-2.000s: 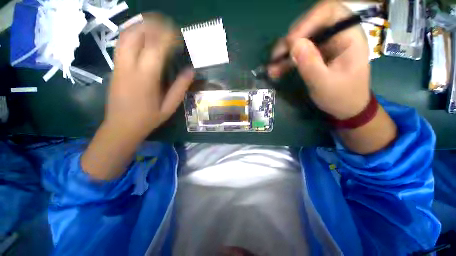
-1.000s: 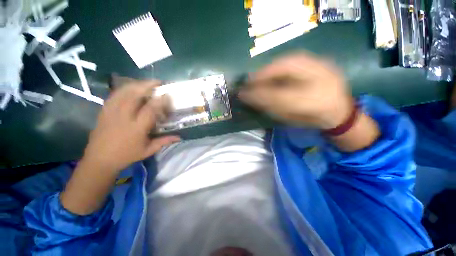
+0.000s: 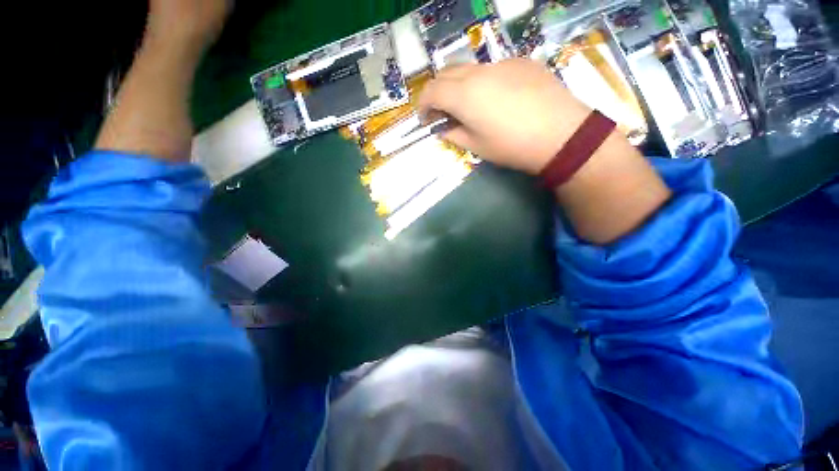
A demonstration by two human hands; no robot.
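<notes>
My right hand (image 3: 497,109) is over the stack of flex cables on white backing strips (image 3: 414,189), which have orange-yellow ends. Its fingertips are bent down at the stack's upper end. A thin dark piece shows at the fingertips, but I cannot tell whether they grip it. My left hand (image 3: 189,17) is at the upper left, cut off by the top edge, and its fingers are out of view. A phone mid-frame (image 3: 333,83) with a green patch lies just above the stack, tilted.
More phone frames (image 3: 667,74) lie along the upper right. A crinkled clear bag (image 3: 791,64) is at the far right. A small white notepad (image 3: 253,264) lies left of centre on the green mat (image 3: 368,304). A pale strip (image 3: 230,145) crosses the mat behind.
The view has turned towards the right side of the bench. My right hand has moved onto the strip stack. My left hand has left the phone frame and reached far forward.
</notes>
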